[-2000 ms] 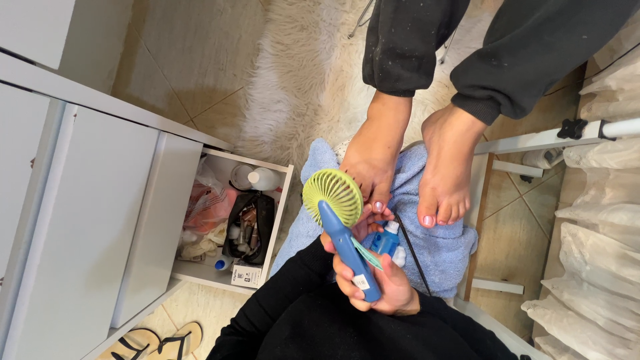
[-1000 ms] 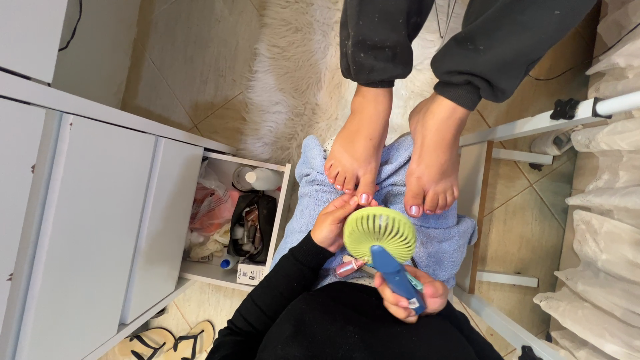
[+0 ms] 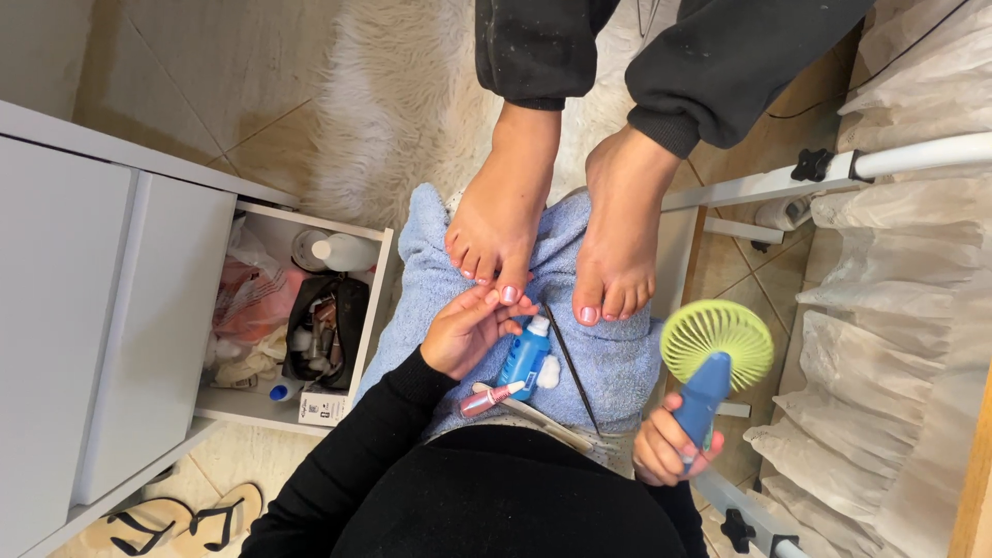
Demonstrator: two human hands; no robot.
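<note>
My right hand (image 3: 673,446) grips the handle of a blue handheld fan (image 3: 704,387) with a yellow-green grille, to the right of the other person's feet. My left hand (image 3: 474,324) touches the toes of the person's foot (image 3: 508,201) on the left; the other foot (image 3: 620,225) rests beside it. Both feet lie on a blue towel (image 3: 620,372) over my lap, their big toenails shiny and pale pink. Between my hands lie a blue bottle with a white cap (image 3: 525,358), a cotton ball (image 3: 549,372), a pink nail polish bottle (image 3: 480,400), a thin black stick (image 3: 572,368) and a nail file (image 3: 542,422).
An open white drawer (image 3: 372,325) at the left holds a black pouch (image 3: 353,333), bags and bottles. Flip-flops (image 3: 225,515) lie on the tiles at lower left. A white metal frame (image 3: 775,186) and pale ruffled fabric (image 3: 899,349) stand at the right; a shaggy rug (image 3: 387,116) lies beyond the towel.
The fan in my right hand has moved right, away from the toes and the towel. The blue bottle and nail polish, partly hidden before, now show fully. My left hand stays at the toes.
</note>
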